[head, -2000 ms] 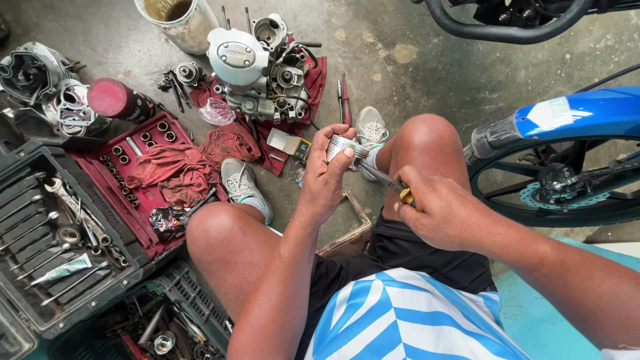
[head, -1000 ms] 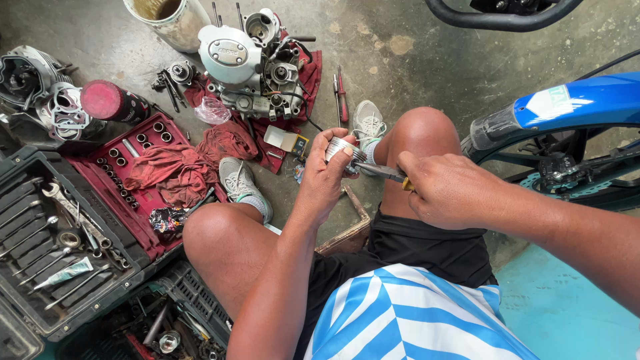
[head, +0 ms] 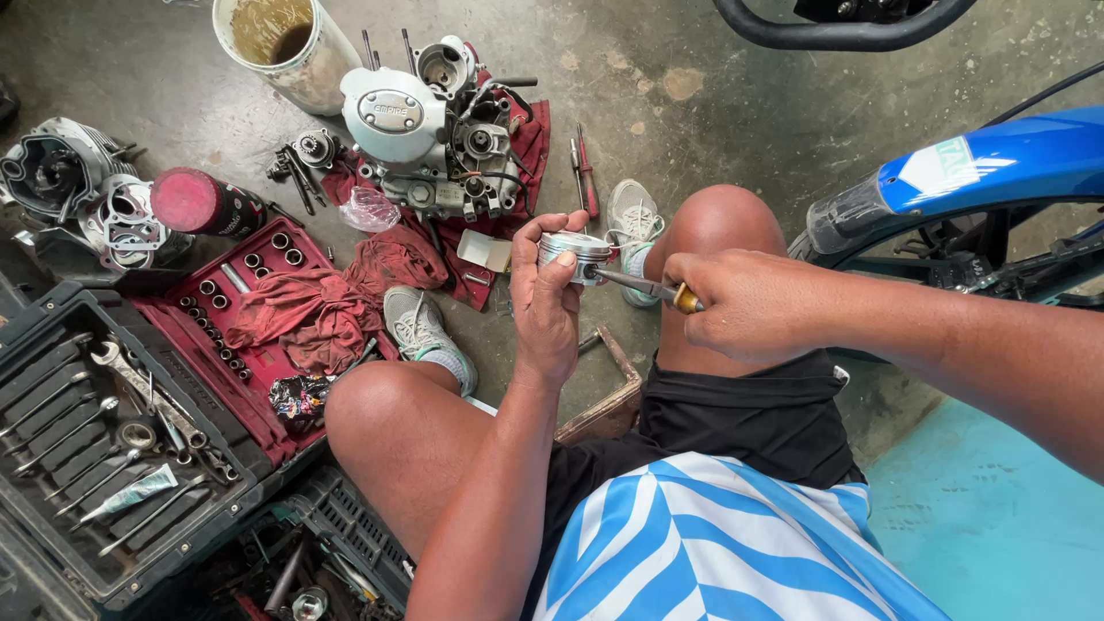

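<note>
A silver engine piston (head: 576, 250) with ring grooves is gripped between the thumb and fingers of my left hand (head: 545, 302), above the gap between my knees. My right hand (head: 749, 302) is closed around needle-nose pliers (head: 642, 283) with yellowish handles. The tips of the pliers meet the piston's side at the pin hole; whether they hold a small part cannot be told. Beyond my hands, a motorcycle engine (head: 440, 138) with a silver cover rests on a red cloth (head: 539, 142) on the floor.
An open toolbox with wrenches (head: 142, 388) and a red socket case (head: 272, 440) lie at the left, near a spray can (head: 207, 203) and engine castings (head: 65, 168). A white bucket (head: 323, 73) stands behind. Screwdrivers (head: 587, 177) lie beyond my left hand; a blue motorcycle fender (head: 1009, 159) is at the right.
The pliers' tips, lower and away from the pin hole's side before, are now at the piston's side. My left hand still holds the piston.
</note>
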